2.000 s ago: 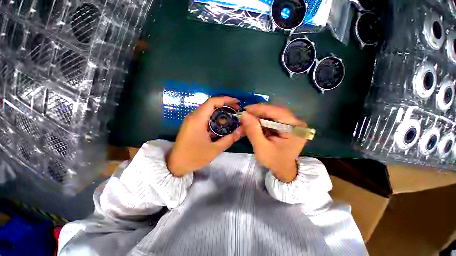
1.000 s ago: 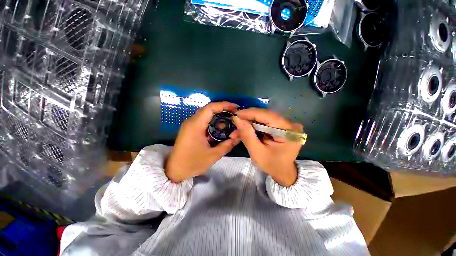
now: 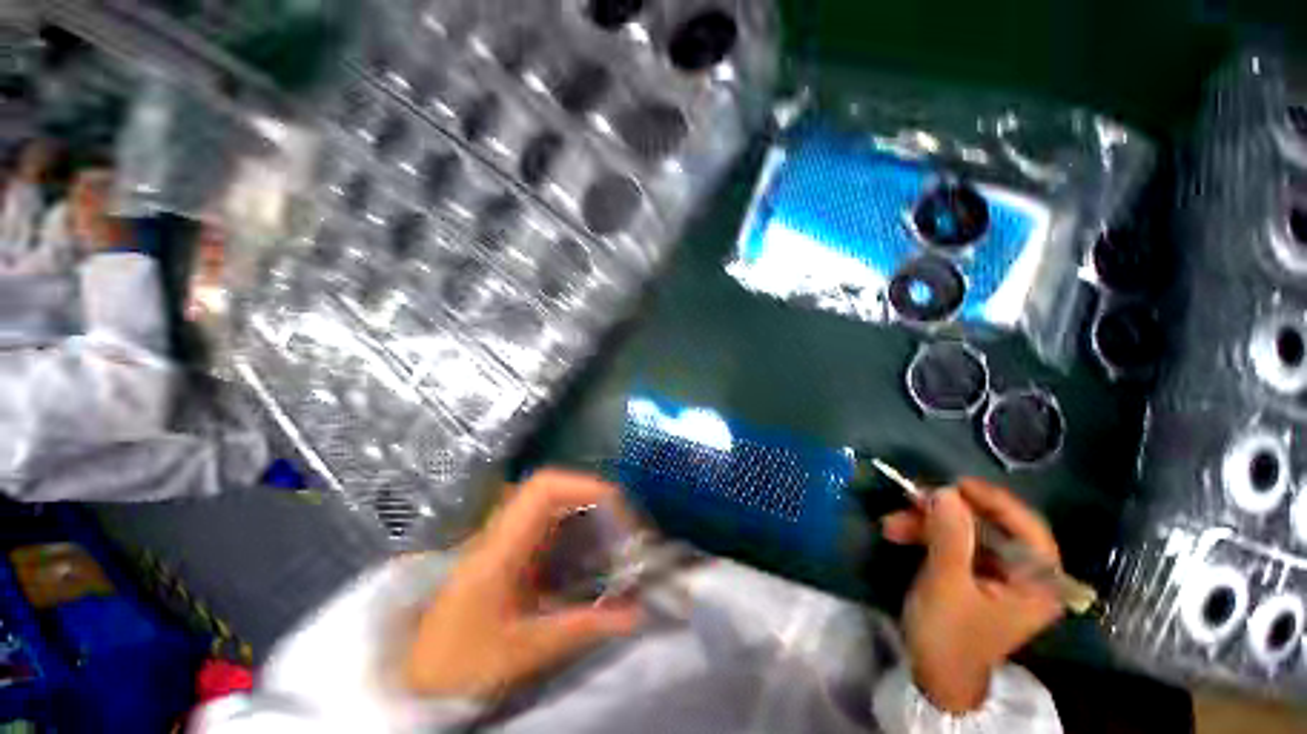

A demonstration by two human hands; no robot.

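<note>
My left hand (image 3: 523, 609) holds a dark round watch case (image 3: 585, 556) between thumb and fingers at the lower left of centre; the case is blurred. My right hand (image 3: 979, 581) holds a slim fine-point tool (image 3: 1032, 569), with its pale tip pointing up and left beside the right end of the blue dotted sheet (image 3: 731, 473). The sheet lies flat on the dark green mat between and beyond my hands. Whether anything is on the tool's tip is too small to tell.
A clear tray of dark round parts (image 3: 487, 187) is at the left; a clear tray of white rings (image 3: 1218, 473) is at the right. A bagged blue sheet (image 3: 831, 215) with watch cases (image 3: 946, 376) on and near it lies beyond. Another person's white sleeve (image 3: 86, 387) shows far left.
The view has swung left and blurred. My hands have moved apart: the tool has left the watch case and is now by the sheet's right end. The case has moved left of the sheet.
</note>
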